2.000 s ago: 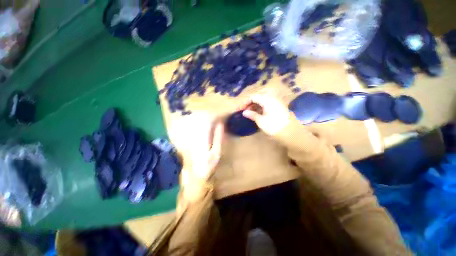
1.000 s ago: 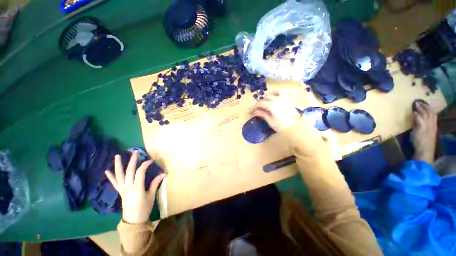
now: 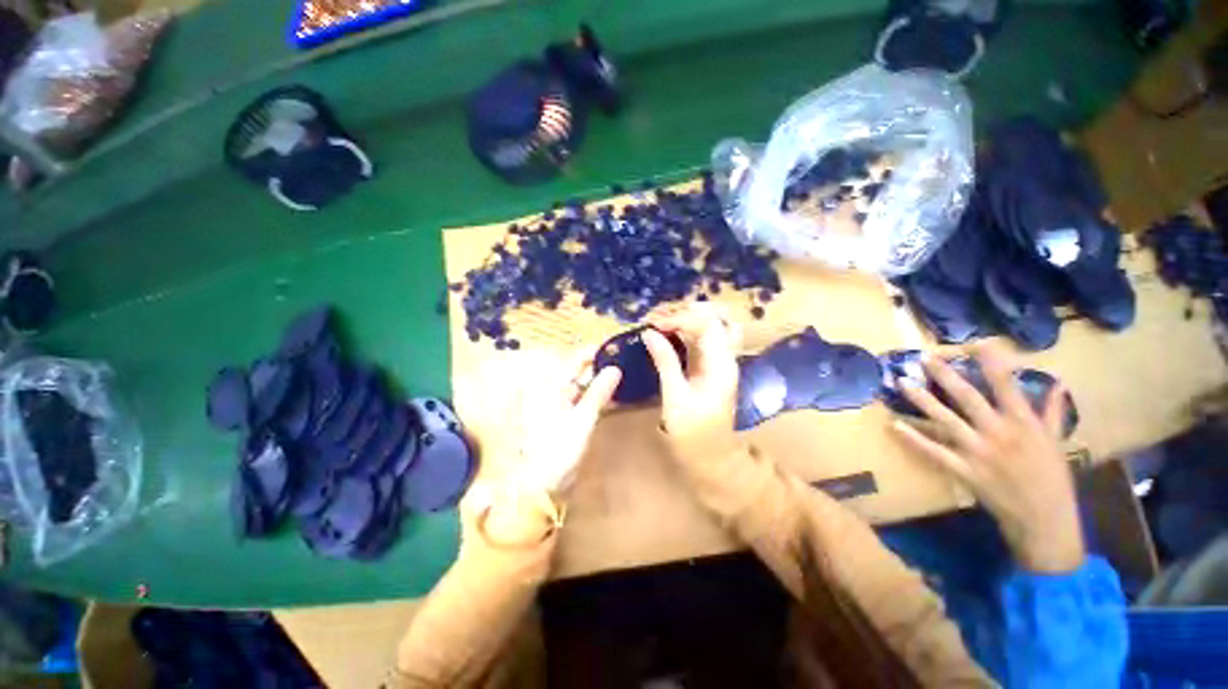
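A dark base cover is held between my two hands over the cardboard sheet. My left hand grips its left and lower edge with thumb and fingers. My right hand is on its right side, fingertips on its top face. A loose heap of small dark rubber feet lies just beyond. A row of covers lies right of my hands. A cover pile sits on the green surface at left. Whether a small foot is in my fingers cannot be told.
Another person's hand, with a blue sleeve, reaches over the right end of the row. An open clear bag and a second cover pile lie at upper right. Dark fan units stand on the far green surface. Another clear bag is at far left.
My left hand has moved from the left pile to the cover, now held in both hands. Covers have been added to the row. The other person's hand has moved left onto the row.
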